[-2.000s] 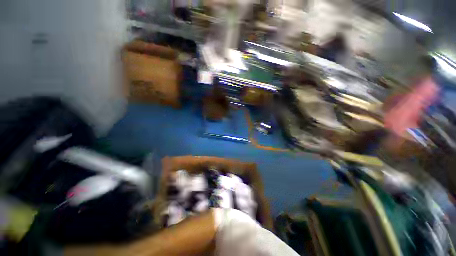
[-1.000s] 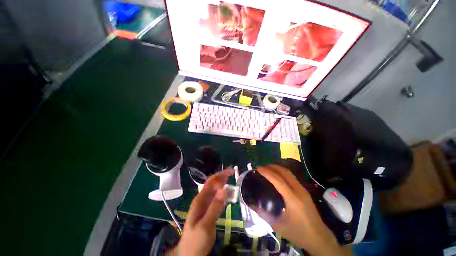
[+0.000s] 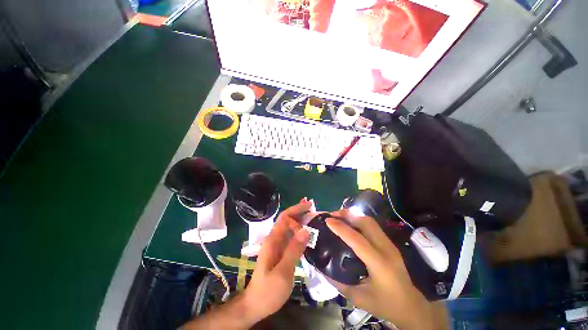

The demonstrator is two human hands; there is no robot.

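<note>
Several white security cameras with black ball heads stand in a row on the green bench. The leftmost camera and the one beside it are untouched. My right hand is on the black head of a third camera. My left hand is at that head's left side, with a small white tab between its fingertips, at the head. Another black head shows behind my right hand, its body hidden.
A monitor with a reddish split picture stands behind a white keyboard with a red pen. A yellow tape roll lies left, a mouse and black bag right. A cardboard box is far right.
The view has swung from the floor and box to the bench, then shifted slightly. The left fingers have closed in on the camera head with the white tab. Some monitor panes have turned white.
</note>
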